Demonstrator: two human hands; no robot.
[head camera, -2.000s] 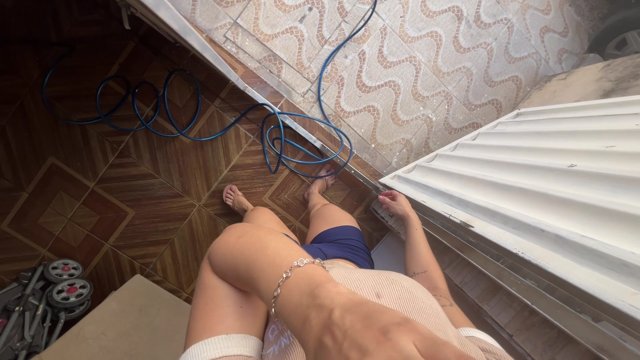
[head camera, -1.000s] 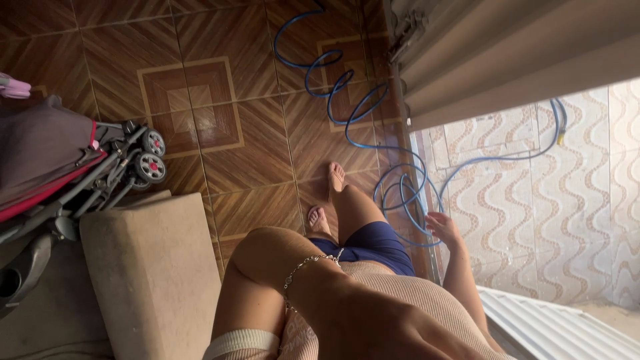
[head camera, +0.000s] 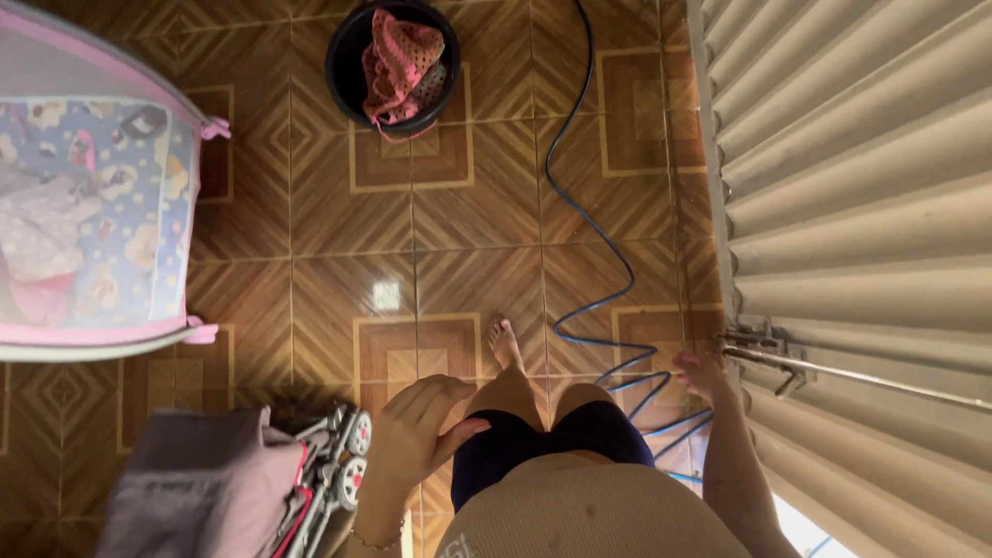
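Observation:
My left hand (head camera: 422, 426), with a chain bracelet at the wrist, is held in front of my body over the tiled floor, fingers loosely curved and apart, with nothing in it. At the right, my right hand (head camera: 701, 373) is beside the metal latch (head camera: 763, 345) of the corrugated metal door (head camera: 845, 217); its fingers are partly spread and hold nothing visible. Whether it touches the latch I cannot tell. A blue hose or cable (head camera: 593, 217) winds along the floor, its loose bends passing just left of my right hand.
A folded stroller (head camera: 225, 480) lies at the lower left. Above it stands a pink-edged playpen (head camera: 190, 232) with patterned bedding and cloth inside. A black bucket (head camera: 337, 77) holding pink crocheted fabric (head camera: 399, 62) is on the floor at the top.
The view has swung to the left, bringing the playpen and bucket into sight. My left hand has come into clearer view, lower in front of me. My right hand now is beside the door latch.

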